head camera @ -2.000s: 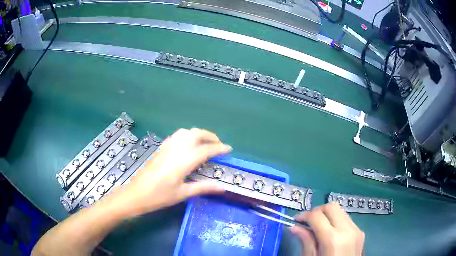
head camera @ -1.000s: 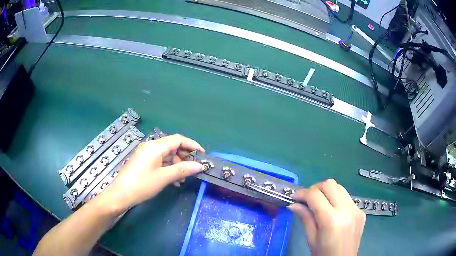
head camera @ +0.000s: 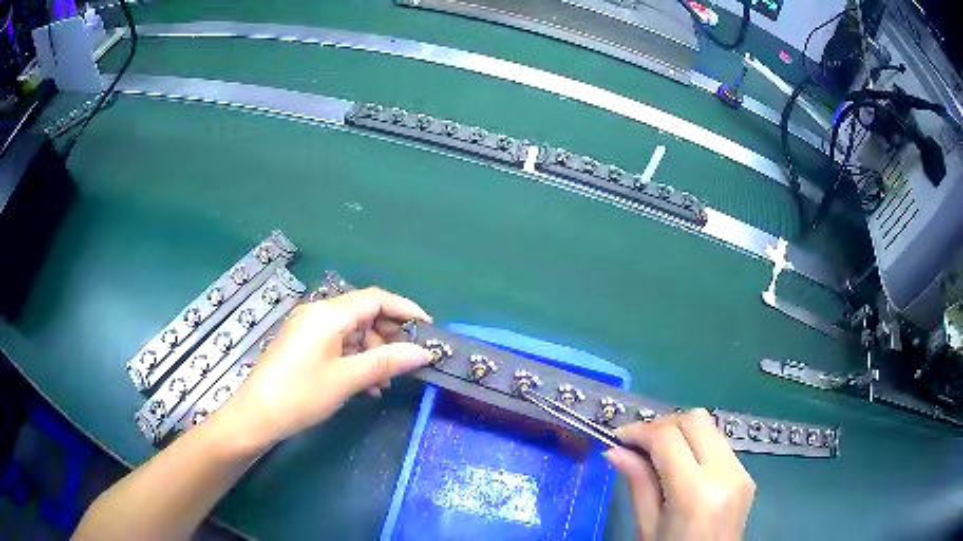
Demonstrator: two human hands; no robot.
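A dark grey fixture bar (head camera: 549,393) with a row of round metal components lies slanted above a blue parts tray (head camera: 407,476). My left hand (head camera: 343,354) pinches the bar's left end between thumb and fingers. My right hand (head camera: 692,465) holds thin tweezers (head camera: 576,417) like a pencil. Their tips are at a round component (head camera: 525,383) near the bar's middle. Whether they grip anything is too small to tell. My right fingers hide part of the bar's right end.
Several loaded bars (head camera: 216,340) lie side by side at left, partly under my left forearm. Another short bar (head camera: 787,435) lies right of my right hand. Two bars sit on a metal rail (head camera: 623,190) behind. A grey machine (head camera: 913,227) with black cables stands at right; a black box (head camera: 32,227) at left.
Since the first frame, my left hand has shifted to the bar's end and my right hand with the tweezers has moved up to the bar. Since the second, the tweezer tips have shifted slightly.
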